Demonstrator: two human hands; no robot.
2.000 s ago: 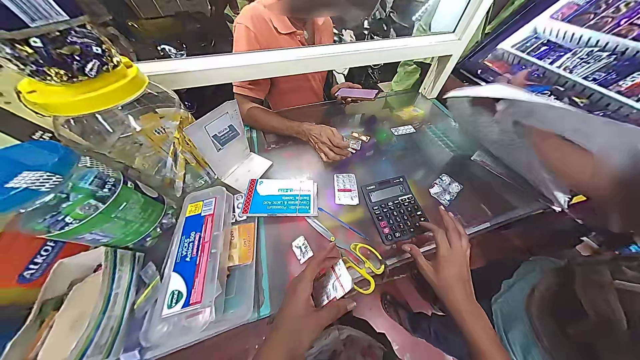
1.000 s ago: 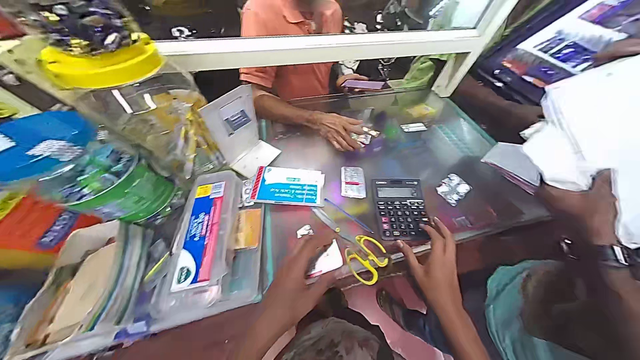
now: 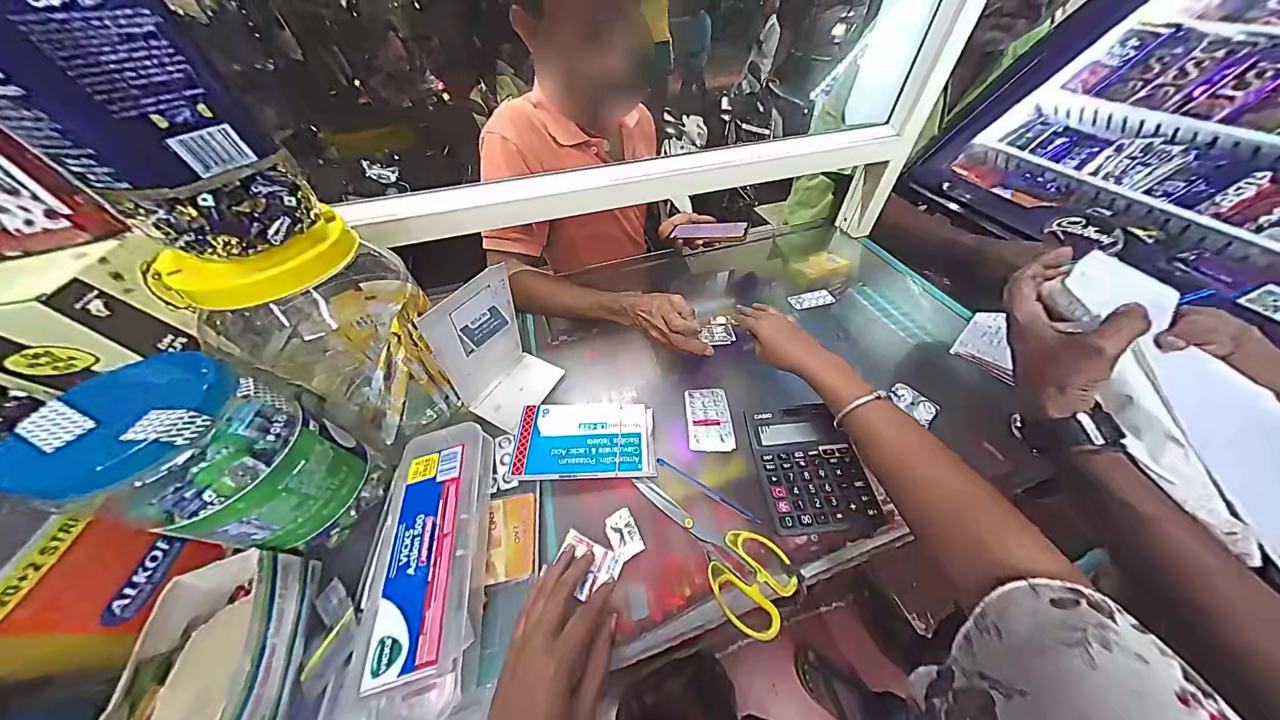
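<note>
My left hand (image 3: 560, 635) lies at the near edge of the glass counter, its fingertips on small cut pieces of a medicine strip (image 3: 592, 562). My right hand (image 3: 785, 340) stretches across the counter, fingertips at a silver blister strip (image 3: 718, 332) that the customer's hand also touches; whether I grip it is unclear. Yellow-handled scissors (image 3: 745, 578) lie partly open beside a blue pen (image 3: 708, 490). Left of my right forearm are a black Casio calculator (image 3: 812, 490) and a white blister strip (image 3: 710, 420). A blue and white tablet box (image 3: 583, 442) lies farther left.
Lidded plastic jars (image 3: 290, 460) and a clear plastic case (image 3: 460, 540) crowd the left side. A white-framed glass pane (image 3: 640, 205) crosses above the counter. At right, another person's hands hold white paper (image 3: 1210, 400); a shelf of sweets (image 3: 1150, 150) stands behind.
My right hand has moved from beside the calculator across the counter to the blister strip by the customer's hand. The paper at the right, raised one second ago, is lower.
</note>
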